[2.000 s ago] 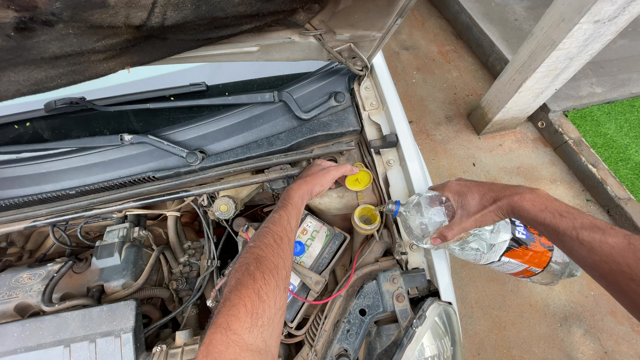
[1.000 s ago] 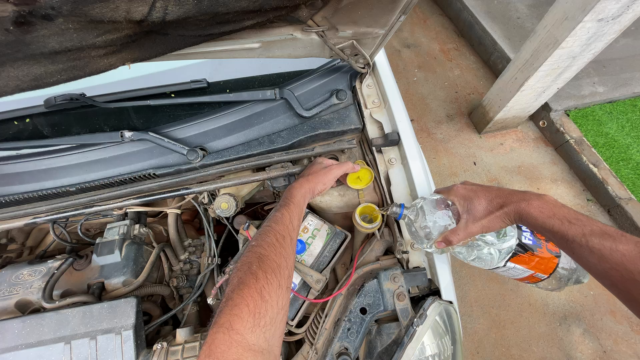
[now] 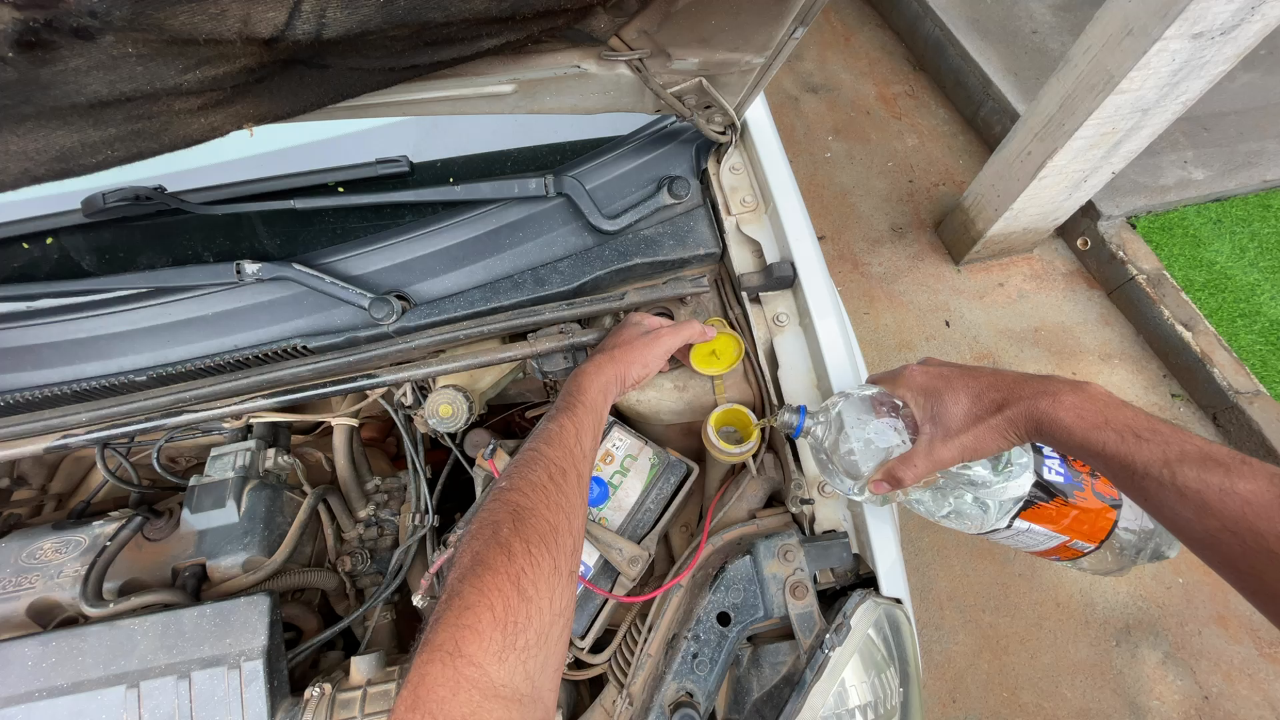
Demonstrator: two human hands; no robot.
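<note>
My left hand [image 3: 652, 350] holds the open yellow cap [image 3: 717, 352] by its edge, above the washer fluid reservoir's filler neck [image 3: 732, 434]. A strap joins cap and neck. My right hand [image 3: 945, 420] grips a clear plastic bottle [image 3: 1000, 500] with an orange and black label, tilted with its mouth down to the left. The bottle's mouth, with a blue ring, is just right of the filler opening, and liquid runs from it into the neck. A loose blue bottle cap [image 3: 598, 491] lies on the car battery [image 3: 630, 480] beside my left forearm.
Around my hands are the engine [image 3: 140, 540], a red wire [image 3: 665, 592], the brake fluid reservoir cap [image 3: 449, 409], the headlight [image 3: 865, 665] and the white fender edge [image 3: 815, 260]. The raised hood [image 3: 300, 60] hangs above the wipers [image 3: 330, 290]. A post [image 3: 1090, 130] stands at the right.
</note>
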